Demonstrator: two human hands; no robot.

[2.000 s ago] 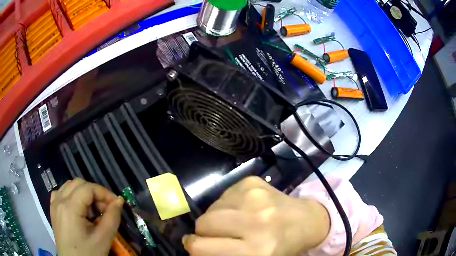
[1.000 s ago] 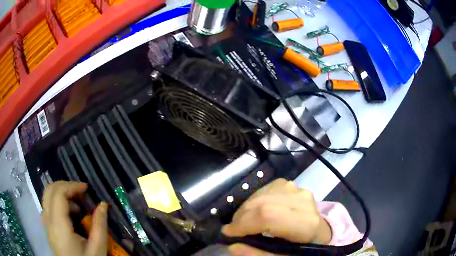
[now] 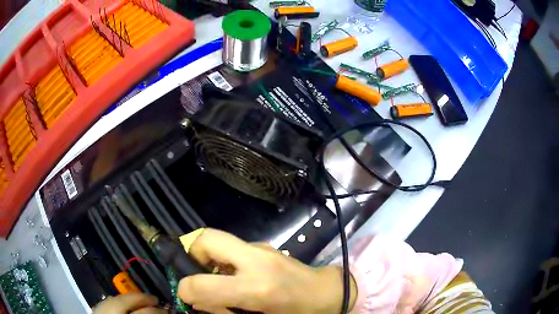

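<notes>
My right hand [image 3: 245, 273] holds the black-handled soldering iron [image 3: 171, 251] like a pen. Its metal tip points up and left over the grey parallel bars [image 3: 178, 196]. A narrow green board [image 3: 174, 289] shows partly beneath the iron and my fingers. An orange cell [image 3: 125, 284] with a thin red lead lies left of it. My left hand [image 3: 127, 304] is at the bottom edge, mostly cut off, with fingers against the lower end of the cell; its grip is unclear. The yellow pad [image 3: 192, 238] is partly hidden by my right hand.
A black fan [image 3: 251, 147] stands ahead, with a black cord [image 3: 343, 245] looping at right. A red tray [image 3: 92, 80] of orange cells is far left. Beyond are a solder spool [image 3: 245, 46], wired cells [image 3: 358, 90], a phone [image 3: 438, 89] and a blue bin [image 3: 453, 52]. A green panel [image 3: 26, 291] lies lower left.
My right hand has come into a pen grip on the iron and moved left over the board and pad. My left hand has dropped towards the bottom edge. The view has shifted.
</notes>
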